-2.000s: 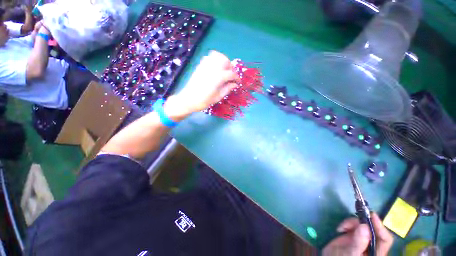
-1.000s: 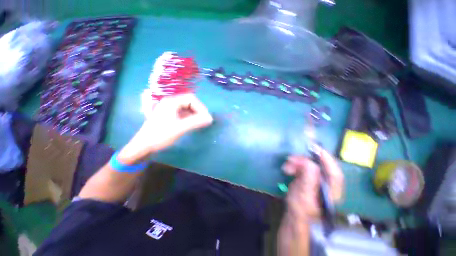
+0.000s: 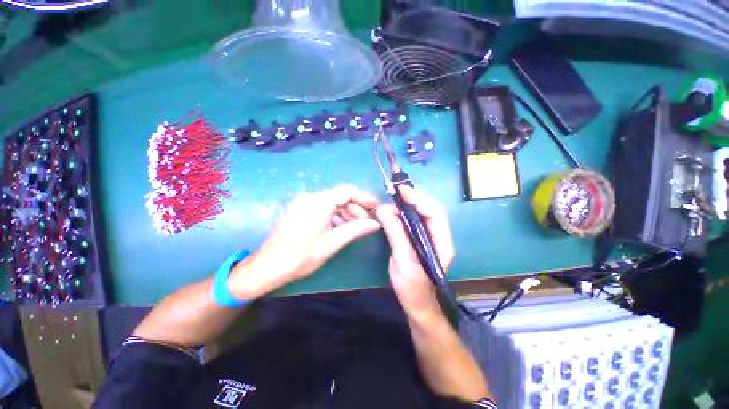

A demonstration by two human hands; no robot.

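Observation:
My right hand point(image 3: 420, 240) holds the soldering iron point(image 3: 416, 232), its metal tip pointing up and away, close to the right part of the component row. My left hand point(image 3: 308, 232) has its thumb and fingers together beside my right fingers; whether something thin is between them cannot be told. The red lead wires point(image 3: 192, 172) lie in a dense pile at left, white ends to the left. The dark components point(image 3: 320, 128) with green dots lie in a row behind my hands. One separate component point(image 3: 420, 147) lies at the row's right end.
A clear extractor hood point(image 3: 300, 64) overhangs behind the row, beside a fan guard point(image 3: 417, 73). The iron stand point(image 3: 487, 116), yellow sponge point(image 3: 492, 176) and round roll point(image 3: 574, 201) are at right. A black component tray point(image 3: 97, 208) is at far left. White stacked trays point(image 3: 591, 351) stand at near right.
My view has turned right. My left hand has left the red wire pile and come together with my right hand. The right hand still holds the iron.

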